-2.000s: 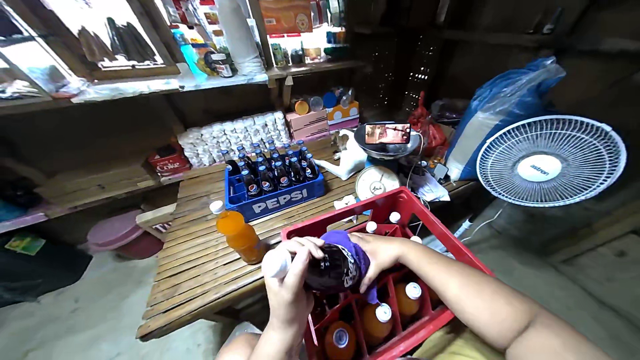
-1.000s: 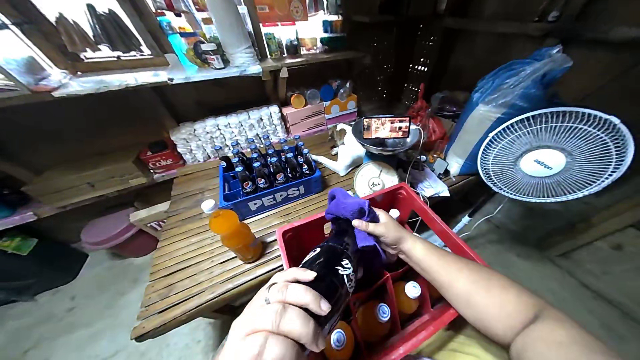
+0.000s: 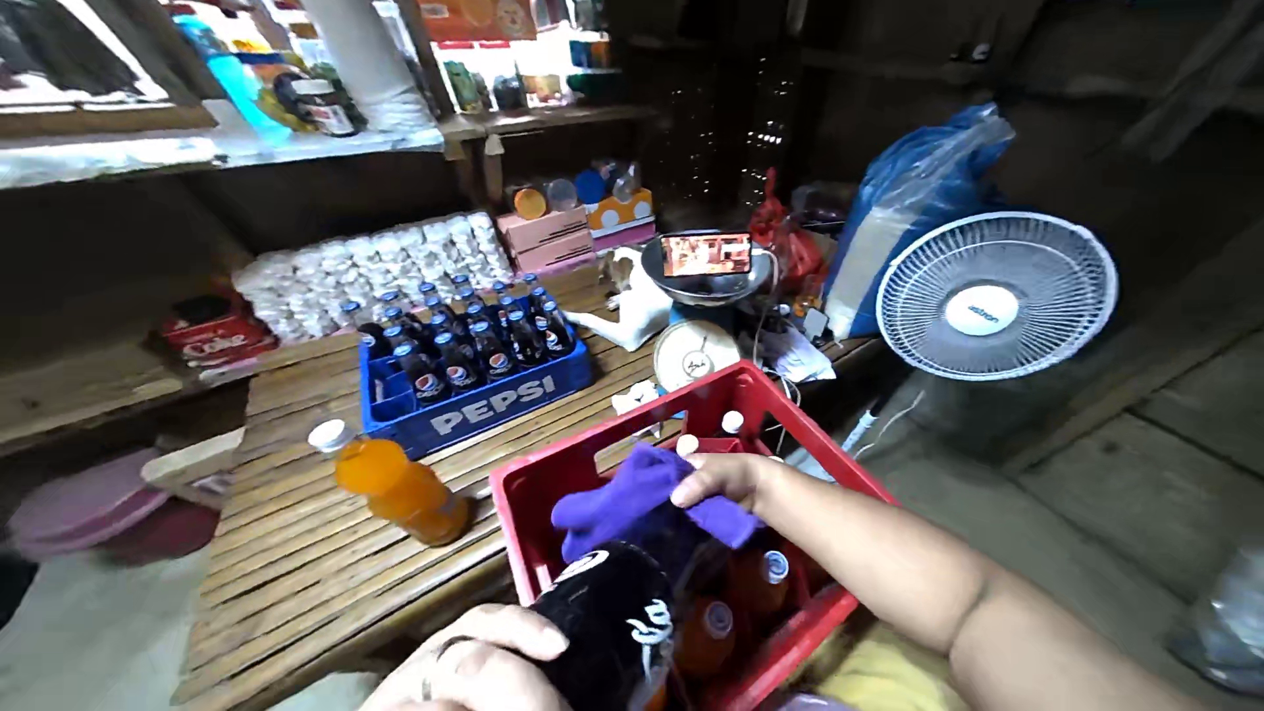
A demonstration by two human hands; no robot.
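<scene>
At the bottom centre my left hand (image 3: 484, 657) grips a large dark soda bottle (image 3: 612, 617) by its lower part, tilted over the red plastic crate (image 3: 681, 400). My right hand (image 3: 726, 484) clutches a purple cloth (image 3: 632, 499) at the bottle's far end, which the cloth partly hides. Inside the crate's compartments stand bottles of orange drink (image 3: 706, 632) and several with white caps (image 3: 732, 423). A bottle of orange drink (image 3: 400, 489) stands upright on the slatted bamboo table (image 3: 286, 513), left of the crate.
Behind on the table are a blue Pepsi crate (image 3: 484, 410) of small bottles, a dial scale (image 3: 696, 354) with a phone (image 3: 706, 254) on its pan, and a white cat (image 3: 632, 311). An electric fan (image 3: 997, 296) stands at right. A pink tub (image 3: 109, 504) is at lower left.
The bottle, whose white cap pointed toward me two seconds ago, has turned end for end. My left hand has moved from the cap end to the lower part; the cloth is now at the far end.
</scene>
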